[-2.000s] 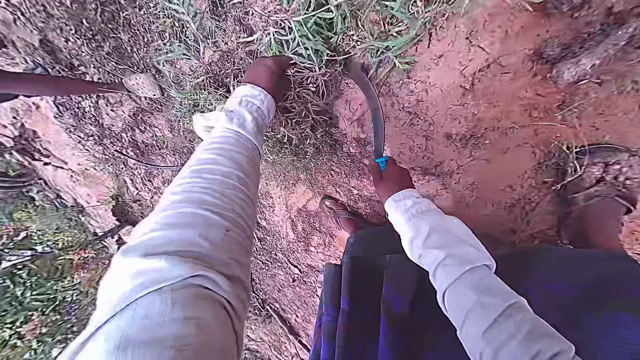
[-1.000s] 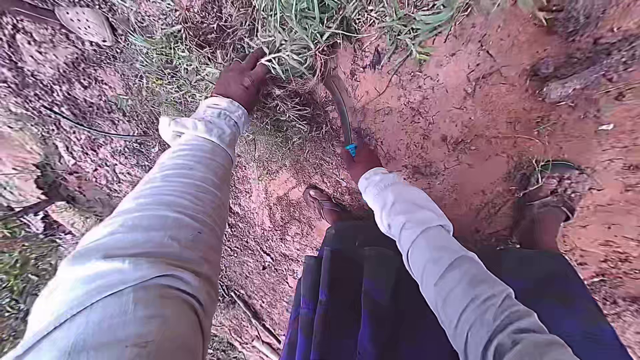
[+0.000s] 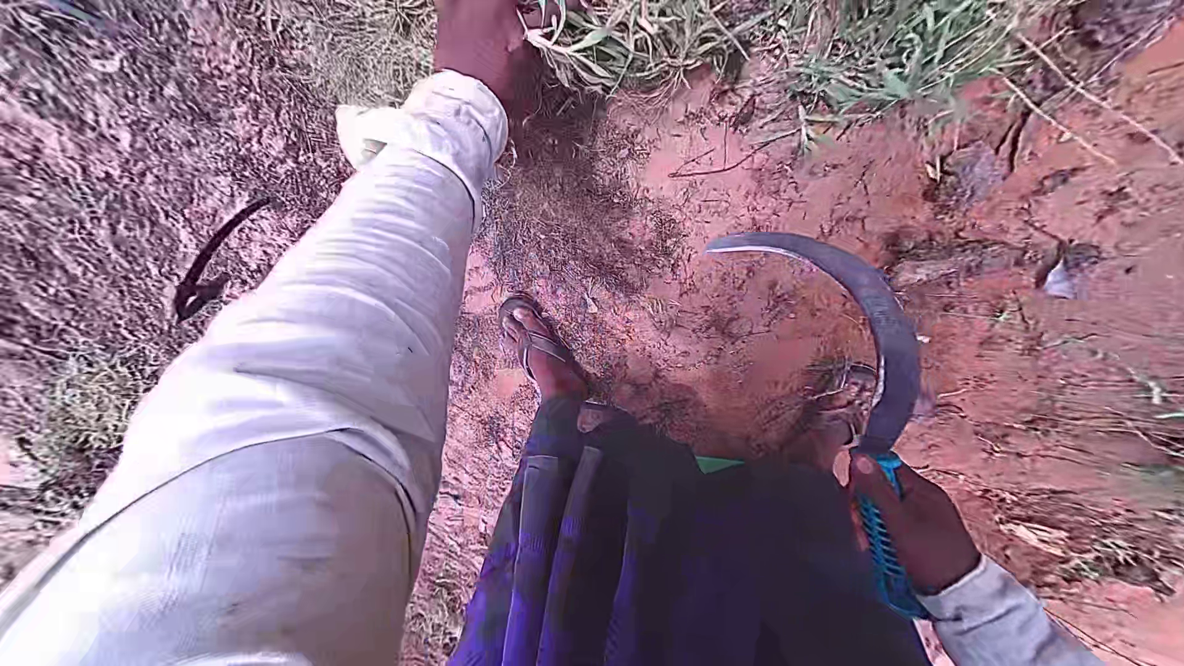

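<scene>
My right hand is closed around the teal handle of a sickle. The curved metal blade rises above the hand, over reddish soil, and its tip points left. At the top edge, my left hand is at a clump of green grass, with a few blades against the fingers. Its fingers are partly cut off by the frame, so whether they grip the grass is not clear. The sickle's blade is apart from the grass and from my left hand.
My foot in a sandal stands on the soil below the grass. A dark skirt-like cloth hangs over my legs. More grass grows at the upper right. A dark curved object lies on the ground at left.
My right hand has swung the sickle away from the grass to the lower right; earlier its blade reached the clump's base. My left hand is now at the top edge. The view has shifted.
</scene>
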